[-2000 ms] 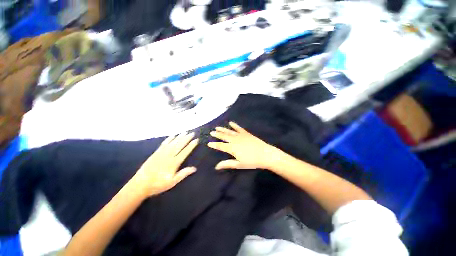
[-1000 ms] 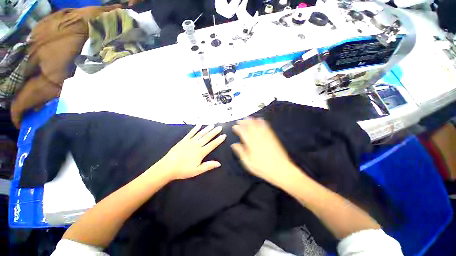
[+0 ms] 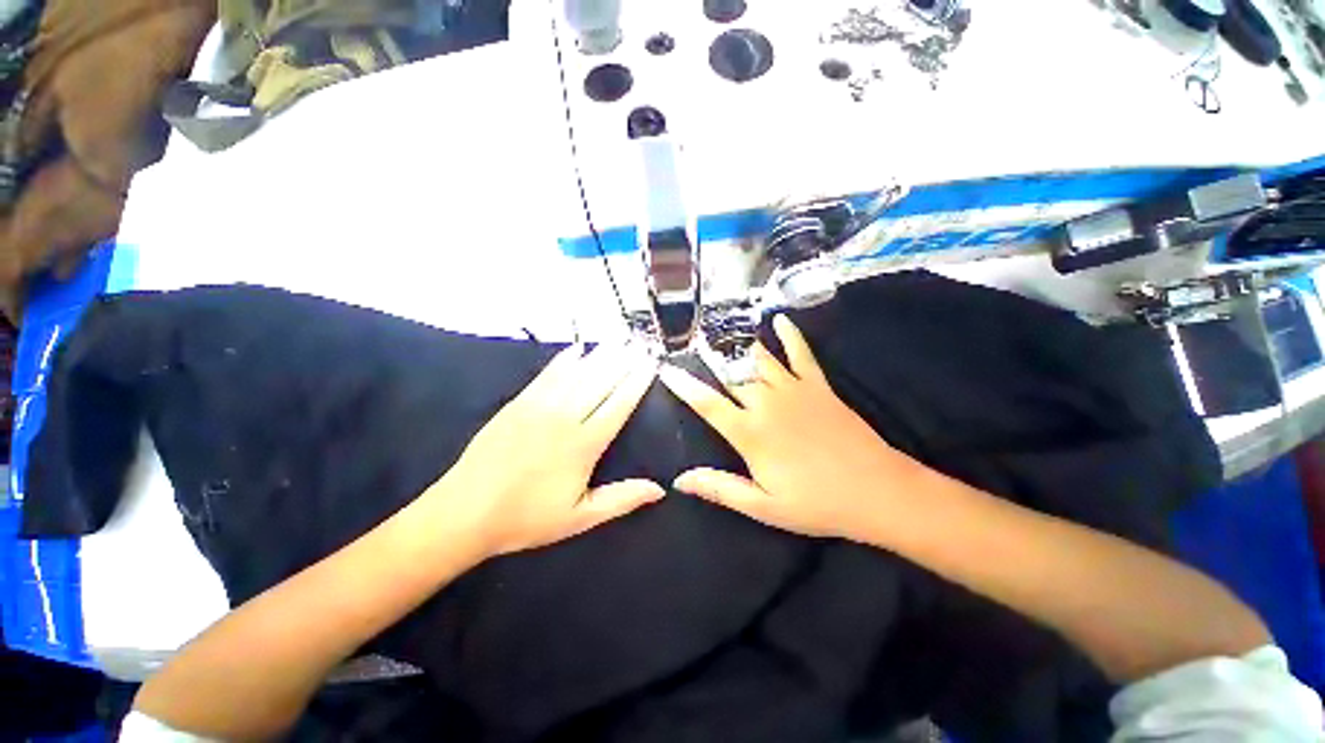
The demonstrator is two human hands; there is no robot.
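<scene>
A black garment piece (image 3: 625, 595) lies spread over the white table, its back edge at the sewing machine's needle area. My left hand (image 3: 545, 450) lies flat on the cloth left of the needle, fingertips close to the presser foot (image 3: 676, 346). My right hand (image 3: 799, 450) lies on the cloth to the right, its fingers spread just in front of the foot. The two thumb tips nearly meet. Neither hand is closed around the cloth. The white sewing machine (image 3: 959, 109) with a blue stripe stands behind. The needle tip cannot be made out.
Brown cloth (image 3: 102, 116) and a camouflage-patterned piece (image 3: 313, 51) lie at the back left. Blue plastic (image 3: 44, 581) shows at the table's left end. A dark phone-like rectangle (image 3: 1228, 363) lies at the right, with a blue crate (image 3: 1250, 544) below it.
The view has come closer to the machine. The cloth's back edge and both hands have moved forward to the presser foot. My thumbs are nearer each other.
</scene>
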